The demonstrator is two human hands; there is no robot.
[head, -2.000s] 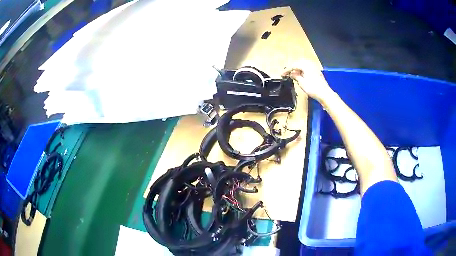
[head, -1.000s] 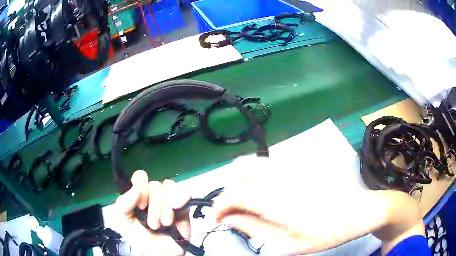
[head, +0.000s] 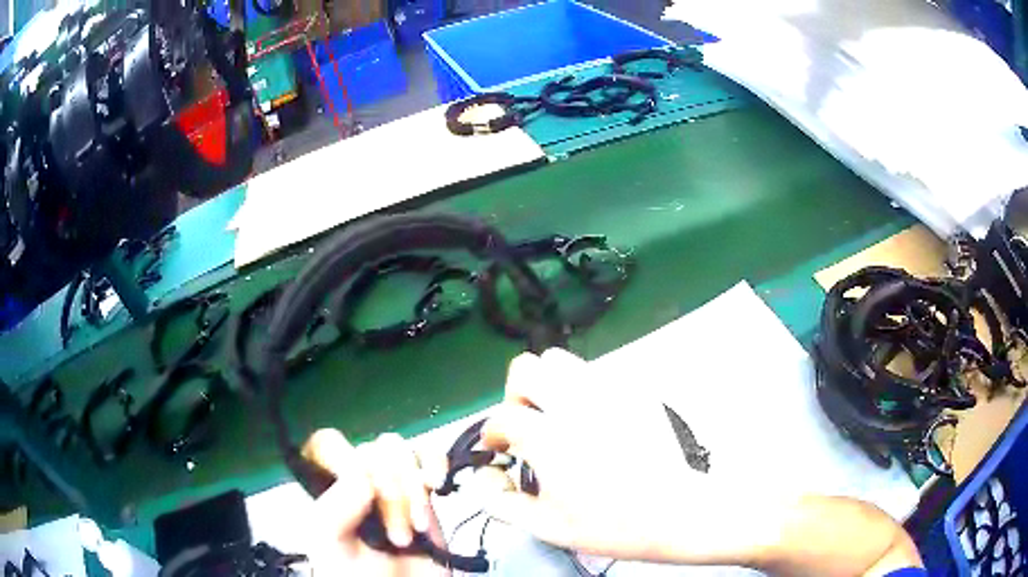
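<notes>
A black padded headband point(head: 389, 231) stands upright as an arch in front of me, slightly blurred. My left hand point(head: 378, 496) grips its left end, with the fingers closed around it and a thin black yoke pointing out below. My right hand point(head: 552, 451) holds its right end, near a curved black yoke point(head: 464, 449). Thin lead wires hang between my hands. A small dark pointed strip point(head: 687, 437) lies on the white sheet point(head: 750, 372) to the right of my right hand.
Several headbands point(head: 395, 304) lie on the green line surface point(head: 676, 186). A tangled headband pile point(head: 891, 349) is on cardboard at right. A blue bin point(head: 541, 45) stands across the line. Headbands hang in a dense row point(head: 102, 124) at upper left. A black block point(head: 203, 530) is at lower left.
Since one second ago, my right hand has moved up to the headband's right end, and the small dark strip now shows on the sheet. Two seconds ago, one hand reached over the cardboard beside the bin.
</notes>
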